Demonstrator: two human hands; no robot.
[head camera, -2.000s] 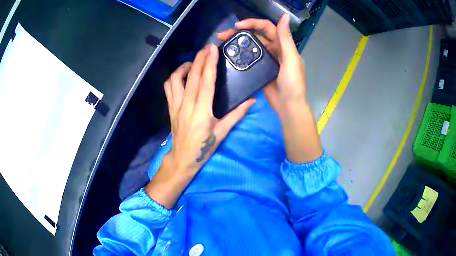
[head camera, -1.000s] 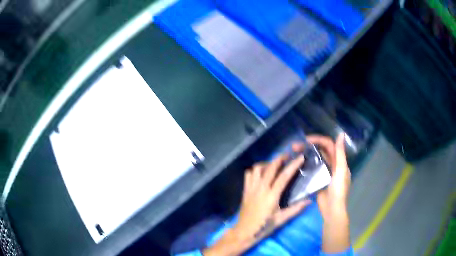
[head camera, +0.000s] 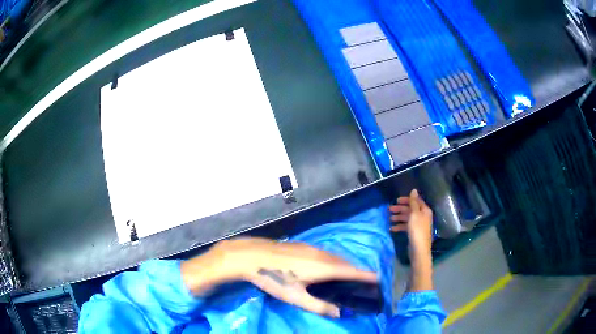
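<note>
My left hand (head camera: 287, 271) is blurred and holds the dark smartphone (head camera: 349, 295) low over my lap, just off the bench's front edge. My right hand (head camera: 415, 222) is apart from the phone, fingers spread and empty, under the bench edge beside a small parts bin (head camera: 451, 209) holding clear film. The flat white work sheet (head camera: 196, 137) lies on the dark bench, its corners held by black tape tabs (head camera: 285, 184). Grey rectangular adhesive pads (head camera: 392, 94) lie in a column on blue release film (head camera: 418, 45) at the right. Small curved adhesive pads (head camera: 463, 98) lie in rows beside them.
A green conveyor belt (head camera: 72, 45) with a white edge runs behind the bench at the upper left. A large dark crate (head camera: 546, 189) stands at the right. Grey floor with yellow lines (head camera: 480, 299) shows at the lower right.
My right hand has let go of the phone and moved to the bin. My left hand has moved lower with the phone. The view has turned towards the bench.
</note>
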